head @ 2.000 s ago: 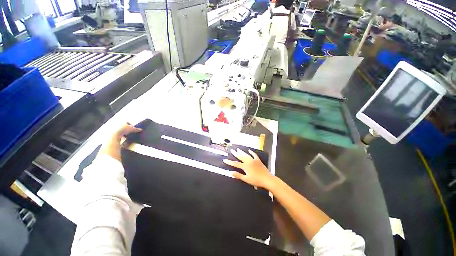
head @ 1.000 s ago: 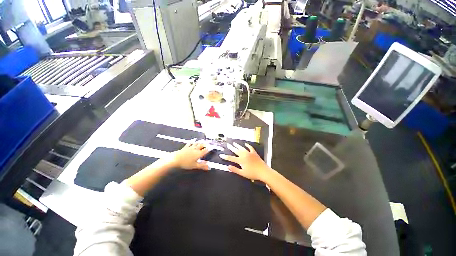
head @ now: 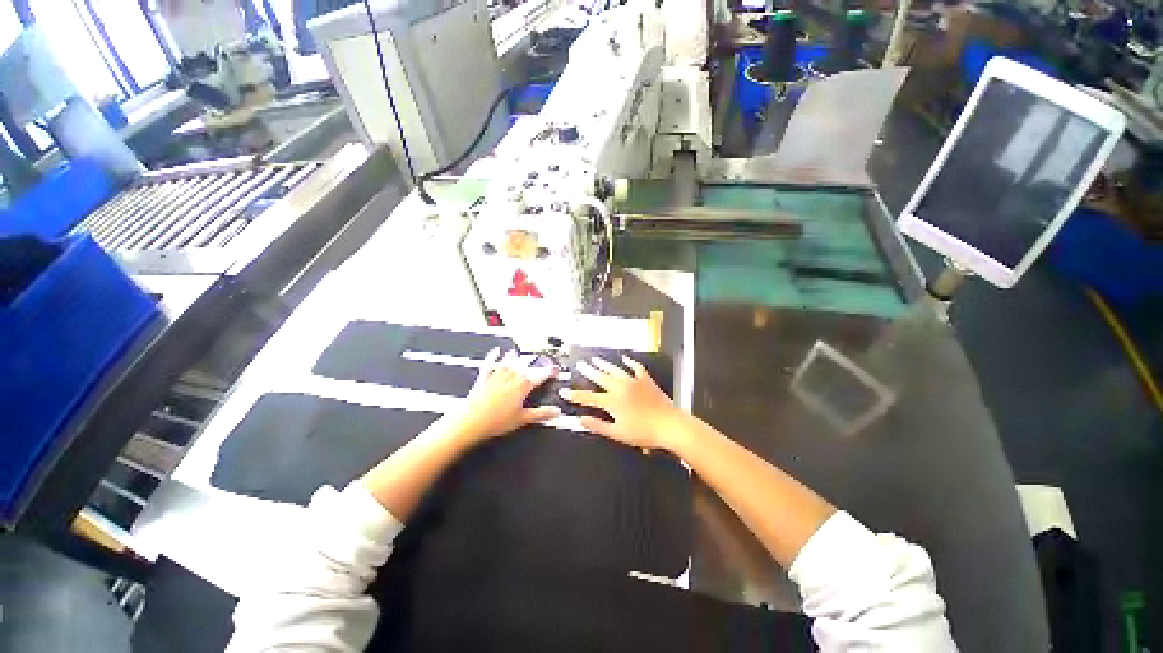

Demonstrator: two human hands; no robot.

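The large black fabric panel (head: 548, 510) covers the near table and hangs toward me. A narrower black strip piece (head: 370, 357) with a white line along it lies beyond it, under the sewing machine head (head: 529, 268). The white feed plate (head: 274, 370) shows around and between the black pieces. My left hand (head: 510, 392) lies flat on the cloth just left of the needle area. My right hand (head: 625, 402) lies flat on it just right, fingers spread. The needle point is hidden between the fingertips.
A white-framed control screen (head: 1014, 166) stands at the right. Green bed cover (head: 791, 255) lies behind the metal table (head: 842, 498). A blue bin (head: 70, 357) and a roller conveyor (head: 204, 211) are at the left. Yellow tape (head: 657, 330) marks the plate's right edge.
My left hand has left the strip's far left end and come beside the needle area. The cloth's left part now lies flat. My right hand stays nearly in place; the view has shifted slightly.
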